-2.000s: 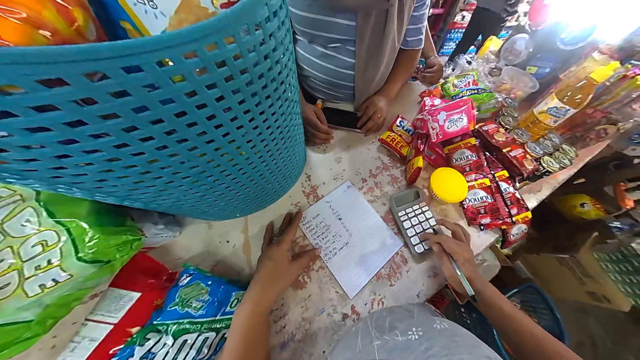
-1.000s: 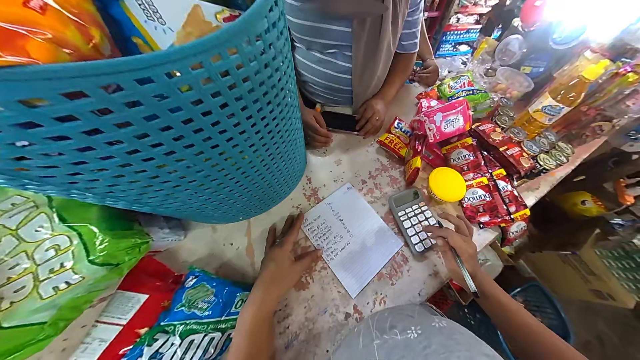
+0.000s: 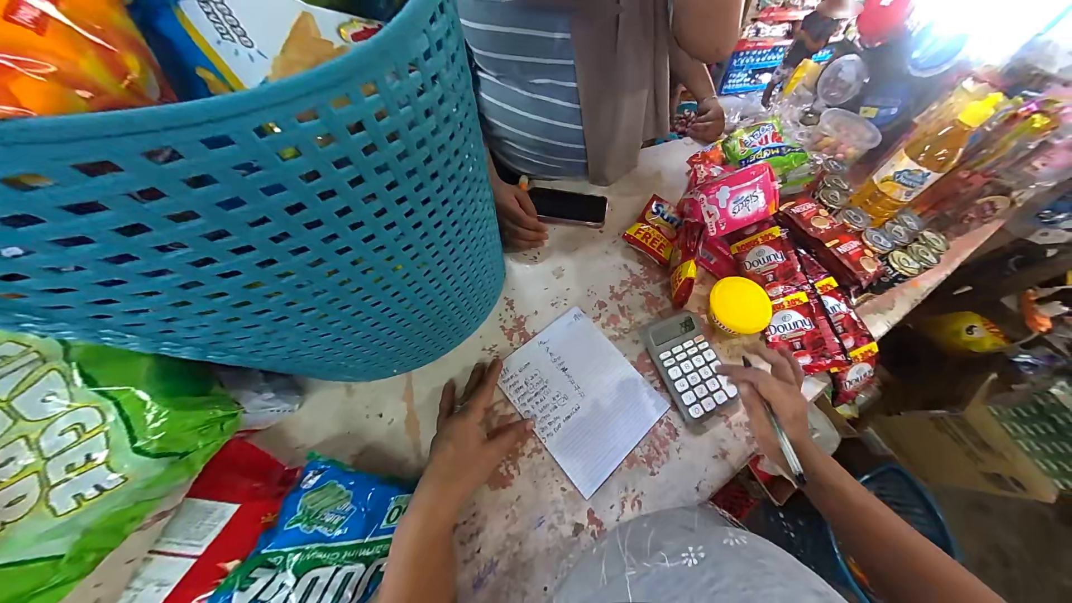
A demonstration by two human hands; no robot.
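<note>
My left hand (image 3: 476,431) lies with spread fingers on the worn counter, its fingertips at the left edge of a lined sheet of paper (image 3: 586,402) that bears handwriting. A pen (image 3: 783,444) is held in my right hand (image 3: 775,394), which hovers at the right side of a grey calculator (image 3: 690,367) with white keys. The calculator lies just right of the paper. Behind it stands a small container with a yellow lid (image 3: 740,306).
A large teal plastic basket (image 3: 335,209) of packaged snacks stands at left, above snack bags (image 3: 327,528). Downy sachets (image 3: 796,327), small tins (image 3: 904,260) and a bottle (image 3: 921,163) line the right. Across the counter, a person's hand (image 3: 519,219) rests by a phone (image 3: 568,207).
My right hand has lifted back slightly from the calculator keys. The other person's second hand, earlier at the phone's right end, has left it. My left hand stays by the paper.
</note>
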